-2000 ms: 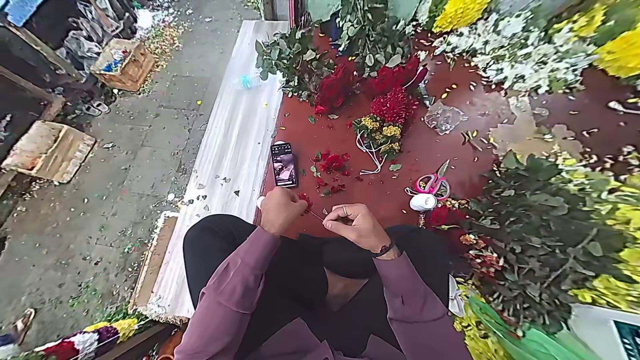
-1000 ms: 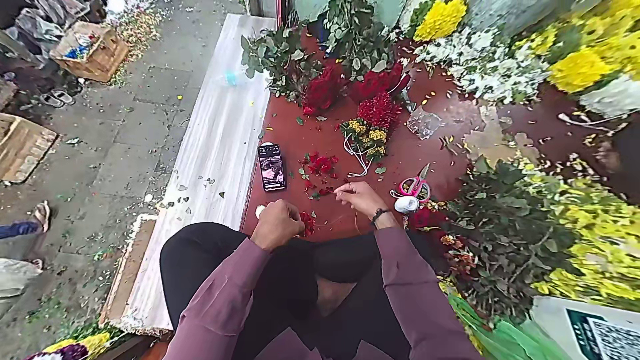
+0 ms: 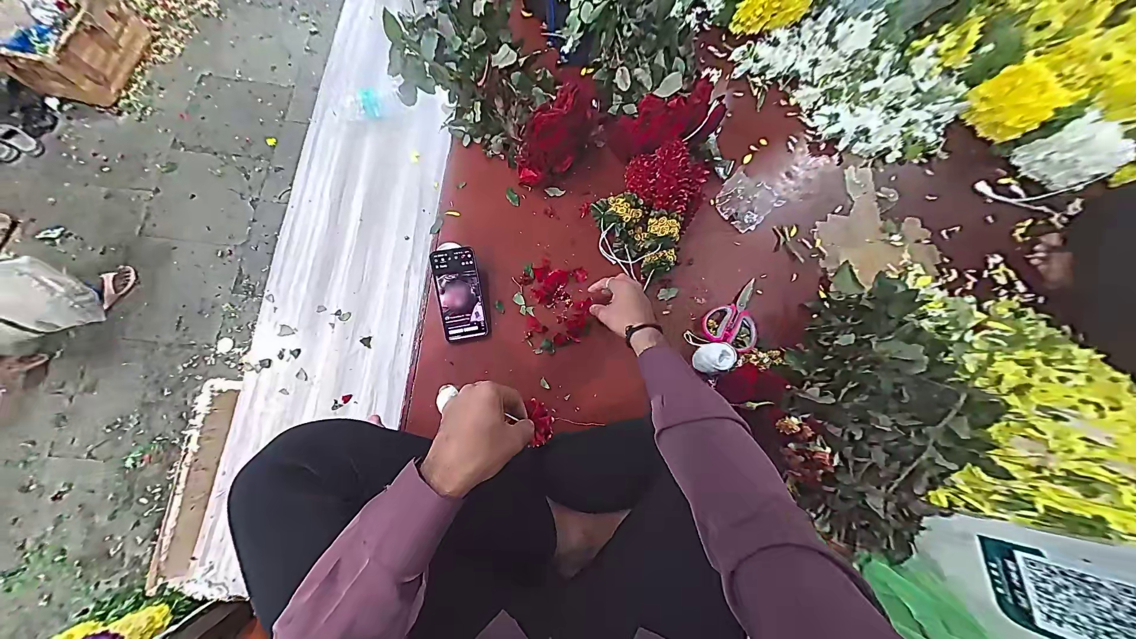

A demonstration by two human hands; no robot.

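Note:
My left hand [image 3: 479, 430] is closed on a small red flower cluster [image 3: 539, 422], from which a thin thread runs right; a white spool [image 3: 445, 397] shows beside its knuckles. My right hand [image 3: 624, 306] reaches over the red tabletop, at the right edge of a loose pile of red petals and blossoms [image 3: 555, 297]; whether its fingertips hold anything cannot be told. Just beyond it lies a bunch of small yellow flowers [image 3: 652, 226] with white string. Pink-handled scissors [image 3: 731, 327] and a ball of white thread [image 3: 714, 358] lie right of my right wrist.
A phone [image 3: 460, 295] lies left of the petals. Red roses [image 3: 557, 129] and leafy stems stand at the back, a dark leafy bunch [image 3: 887, 408] and yellow flowers [image 3: 1038, 426] at the right. A white board [image 3: 355, 177] borders the left. A person's sandalled foot [image 3: 117, 286] shows on the pavement.
My right hand has moved forward, away from my left hand, to the petal pile. My left hand stays low, near my lap. A passer-by's foot has come into view at the left.

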